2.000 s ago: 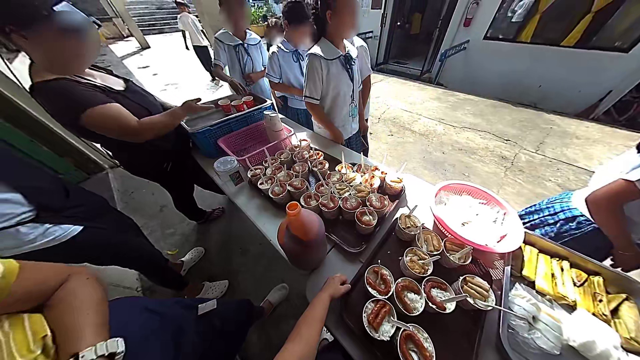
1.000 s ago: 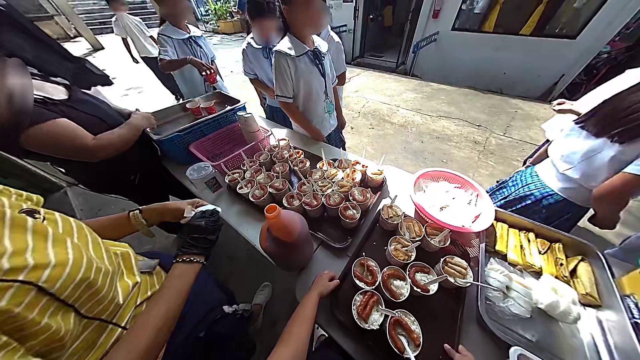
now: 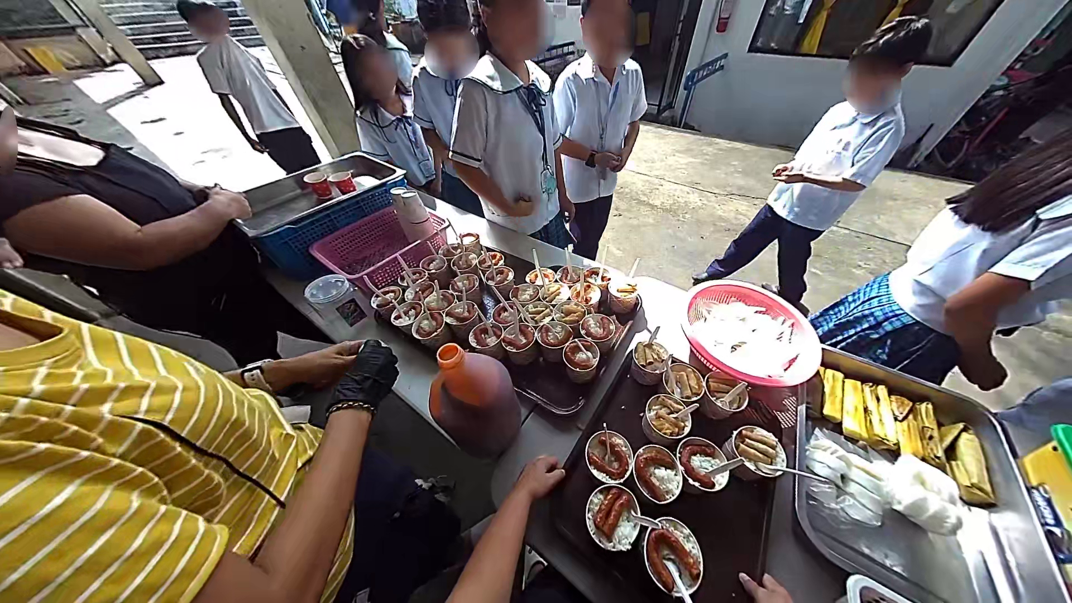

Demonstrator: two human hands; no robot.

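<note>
My left hand (image 3: 538,477) rests at the left edge of a dark brown tray (image 3: 578,519), fingers curled over it. At the tray's bottom right, only the fingers of my right hand (image 3: 764,588) show, near its edge. Paper cups of rice with sausages (image 3: 613,512) and cups with small fried rolls (image 3: 667,416) stand on this tray, several with plastic spoons. Behind it, a second dark tray (image 3: 548,398) holds many filled cups (image 3: 519,337). A large orange-brown plastic jug (image 3: 476,402) stands just beyond my left hand.
A pink basket (image 3: 754,333) of plastic spoons sits behind the trays. At right, a metal tray (image 3: 930,557) bears leaf-wrapped food (image 3: 879,414) and plastic bags. A co-worker in a striped shirt (image 3: 142,452), one hand black-gloved (image 3: 367,374), is at left. Several people in uniform stand across the table.
The co-worker's hands have come together beside the table. A person in a white shirt now stands at the back right. My right hand's fingers, out of view two seconds ago, show at the bottom edge.
</note>
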